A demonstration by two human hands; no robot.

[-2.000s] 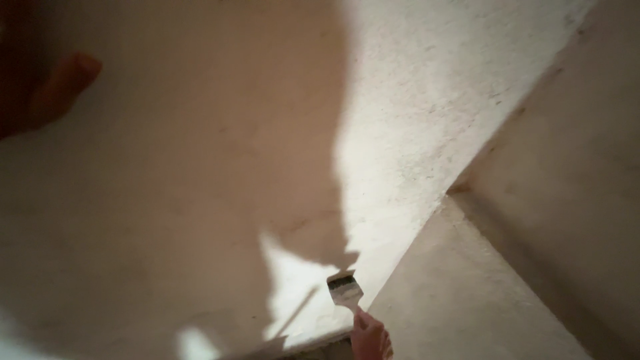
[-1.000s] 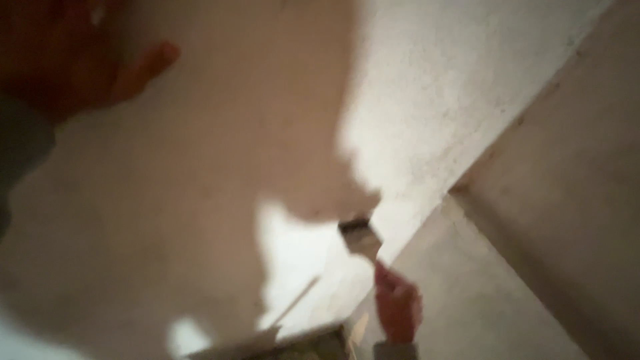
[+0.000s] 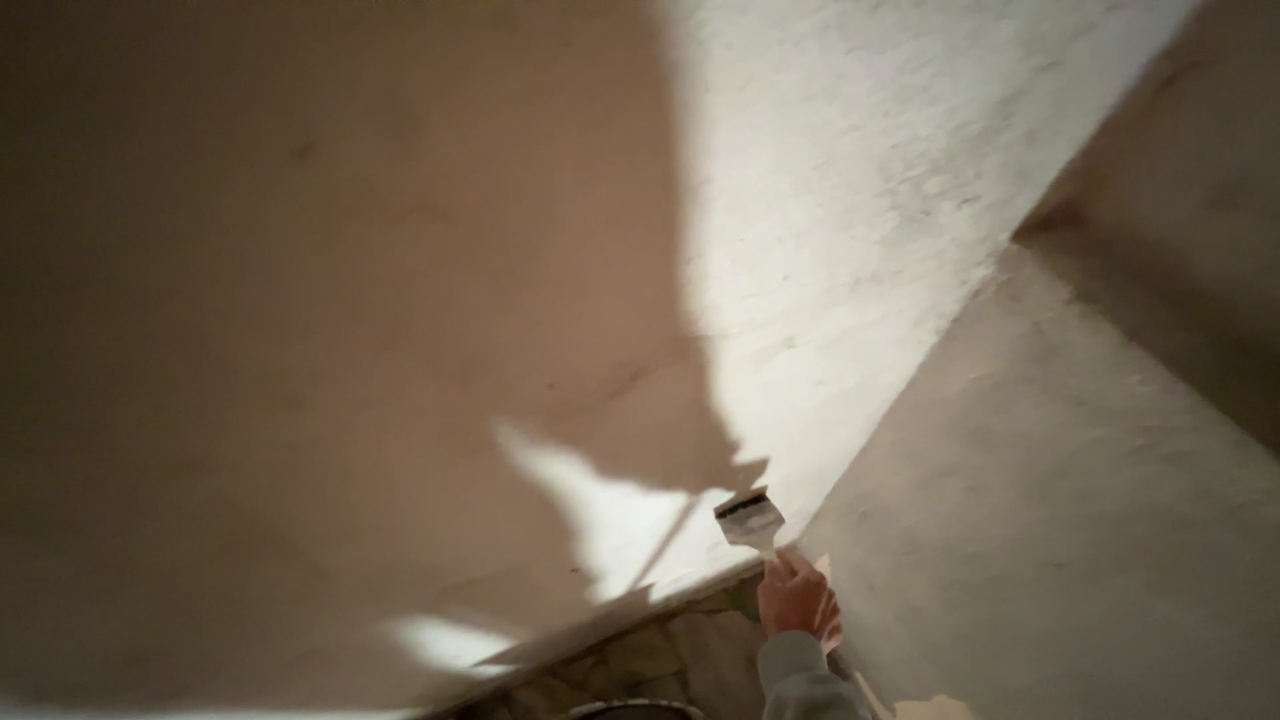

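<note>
My right hand (image 3: 800, 603), in a grey sleeve, grips the handle of a wide flat paintbrush (image 3: 751, 519) at the lower centre right. The brush points up, its dark bristle tip close to a pale plastered wall (image 3: 820, 250), beside the corner where a second wall meets it. Whether the bristles touch the surface I cannot tell. A broad brown shadow covers the left of the wall, and its jagged edge reaches the brush tip. My left hand is out of the frame.
A greyish wall (image 3: 1020, 500) rises at the right, with a ledge-like edge above it. Along the bottom runs a patterned stone-like floor (image 3: 640, 655), with the rim of a round container (image 3: 635, 706) at the lower edge.
My left hand, at the upper left in both earlier frames, has left the view. My right hand still holds the brush, now lower than one second ago.
</note>
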